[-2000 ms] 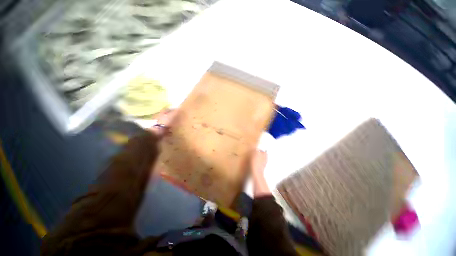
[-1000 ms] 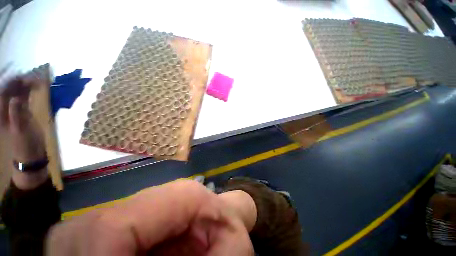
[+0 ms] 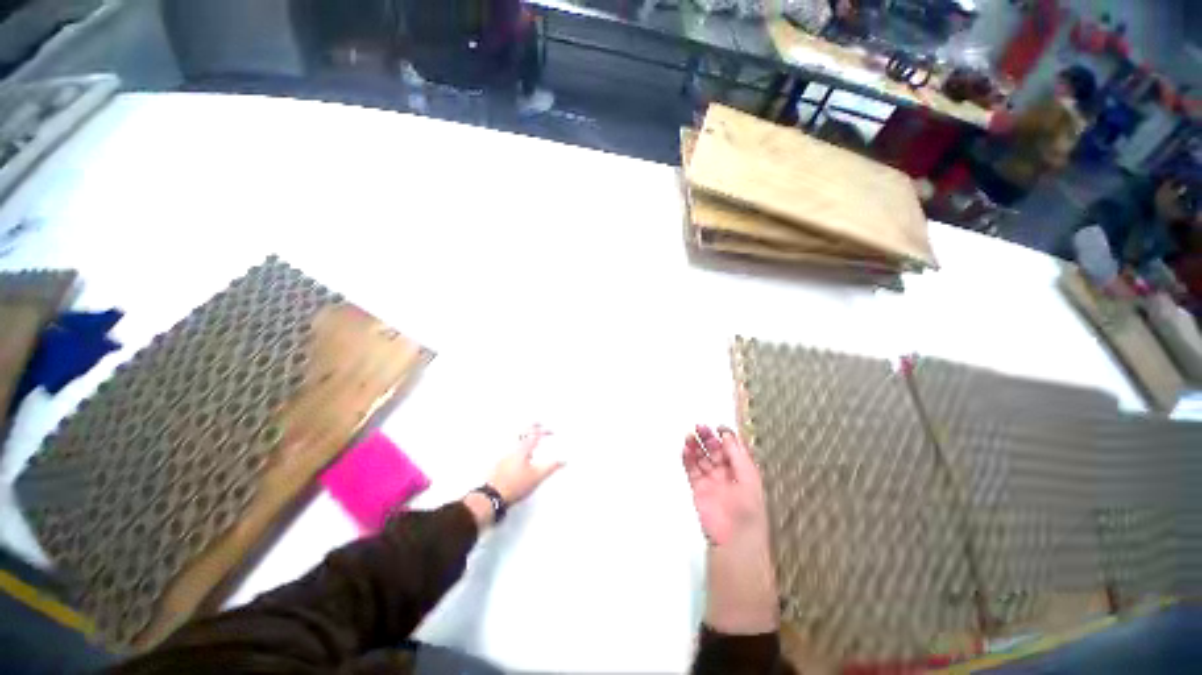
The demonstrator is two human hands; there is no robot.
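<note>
My left hand (image 3: 523, 472) is open and empty over the white table, just right of the pink square item (image 3: 374, 481). My right hand (image 3: 722, 485) is open with the palm showing, at the left edge of a board covered in rings (image 3: 857, 495); whether it touches the edge I cannot tell. A partly filled ring board (image 3: 171, 435) lies at the left, with a bare wood strip on its right side.
More ring-covered boards (image 3: 1035, 488) lie side by side at the right. A stack of bare wooden boards (image 3: 811, 191) sits at the back. A blue cloth (image 3: 73, 348) and another board (image 3: 24, 323) lie far left. People (image 3: 1048, 132) are beyond the table.
The view has swung right and up from the first board. Both hands now reach forward over the table, apart; the left no longer holds the bare board's edge.
</note>
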